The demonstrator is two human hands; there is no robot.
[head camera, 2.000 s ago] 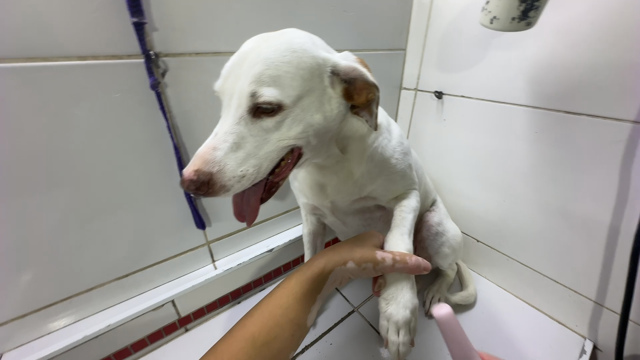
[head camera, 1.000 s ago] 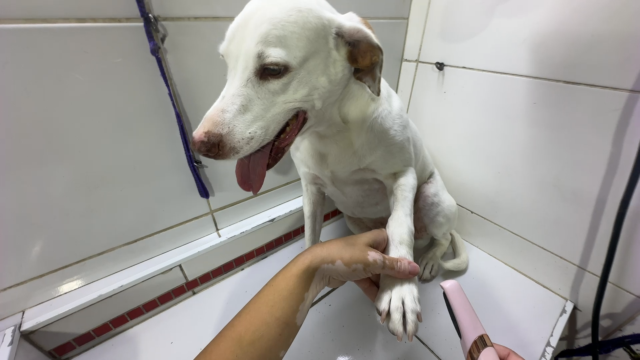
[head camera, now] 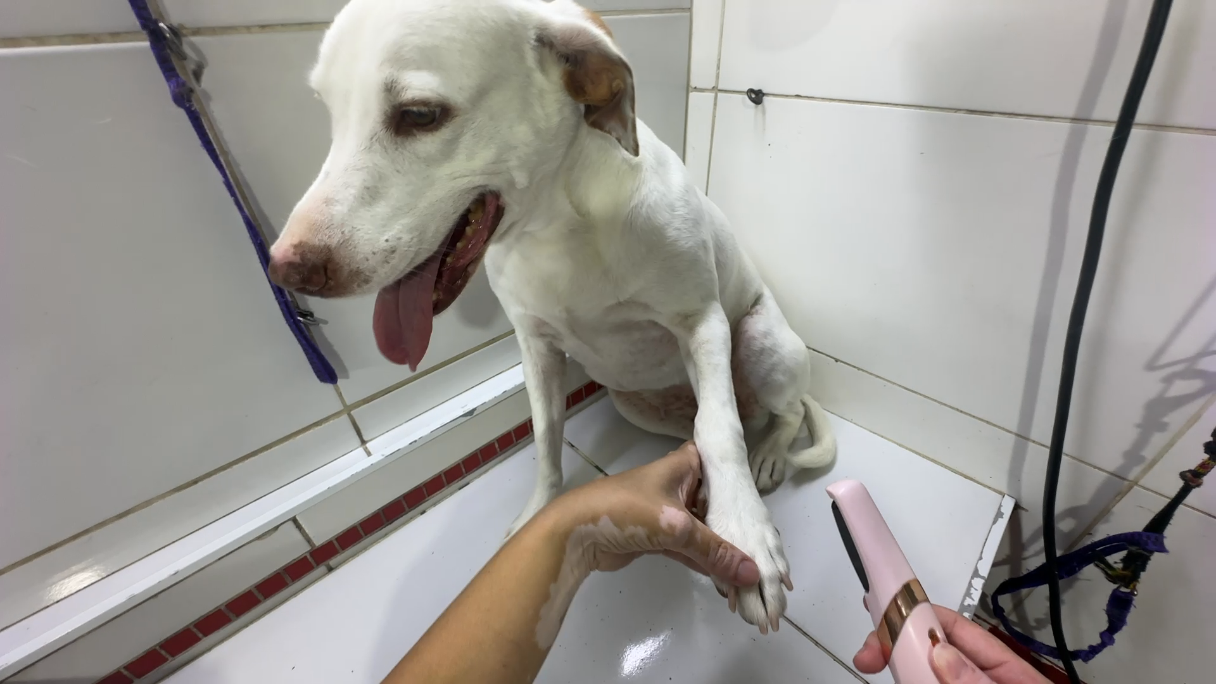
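A white dog [head camera: 617, 228] with a brown-tinged ear sits on the white tiles, mouth open and tongue hanging out, its head turned to the left. My left hand [head camera: 665, 527] is closed around the dog's front paw [head camera: 750, 541], thumb across the top; the fingers beneath are mostly hidden. The claws point down past my thumb. At the lower right, my right hand [head camera: 950, 651] grips a pink handheld device [head camera: 879, 551] with a copper-coloured band and a dark strip along one side. Its rounded tip is a little to the right of the paw, apart from it.
White tiled walls meet behind the dog. A purple strap [head camera: 233, 185] hangs on the left wall. A raised ledge [head camera: 266, 518] with small red tiles runs along the left. At the right hang a black cable [head camera: 1078, 313] and a purple leash [head camera: 1121, 608]. A small hook [head camera: 755, 96] sits on the wall.
The pink device and my right hand, barely in view at first, have come further into view at the lower right. My left hand has stayed at the dog's paw. The view has shifted slightly.
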